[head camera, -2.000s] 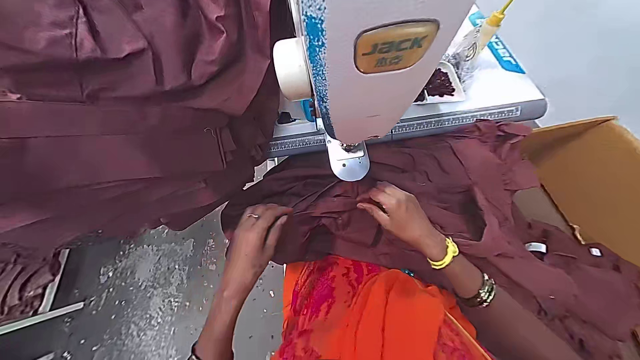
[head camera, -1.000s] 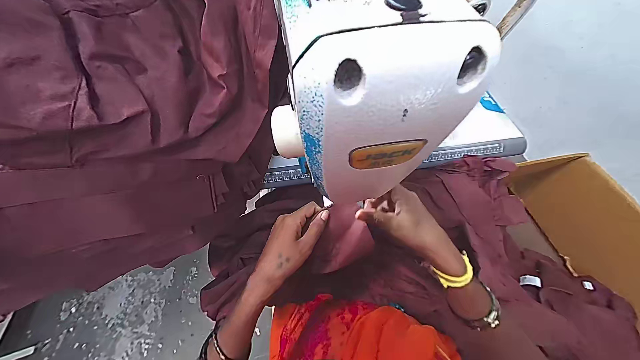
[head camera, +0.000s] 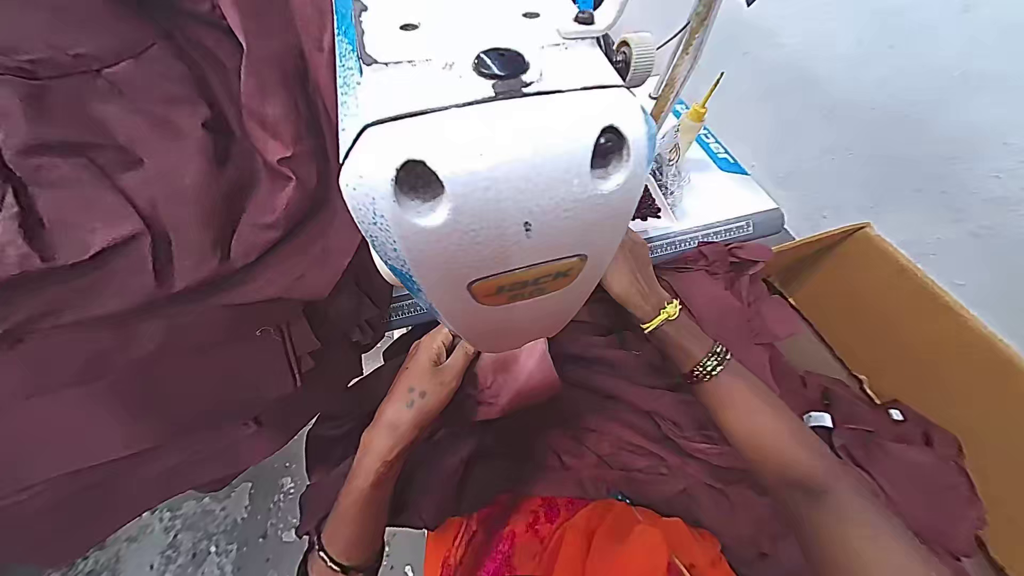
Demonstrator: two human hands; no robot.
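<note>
The white head of a Jack sewing machine [head camera: 496, 208] fills the upper middle and hides its needle area. Maroon fabric [head camera: 624, 424] spreads below it and over the lap. My left hand [head camera: 428, 376] is at the lower left edge of the machine head, thumb and fingers pinching the maroon fabric beside a lighter, pinkish fold [head camera: 516, 380]. To the right of the head, my right hand [head camera: 628, 276] reaches behind it, near the machine bed; its fingers are hidden, so its hold cannot be seen.
Maroon garments [head camera: 160, 360] hang in a large heap at left. A cardboard box [head camera: 904, 320] stands at right, fabric draped over its edge. On the white machine table [head camera: 744, 196] are a yellow-tipped bottle [head camera: 690, 128] and a small tray of dark red pieces [head camera: 646, 206].
My right hand has moved from the fabric in front of the machine to behind its head. My left hand now pinches the fabric at the head's lower left edge. The view has shifted closer over the machine.
</note>
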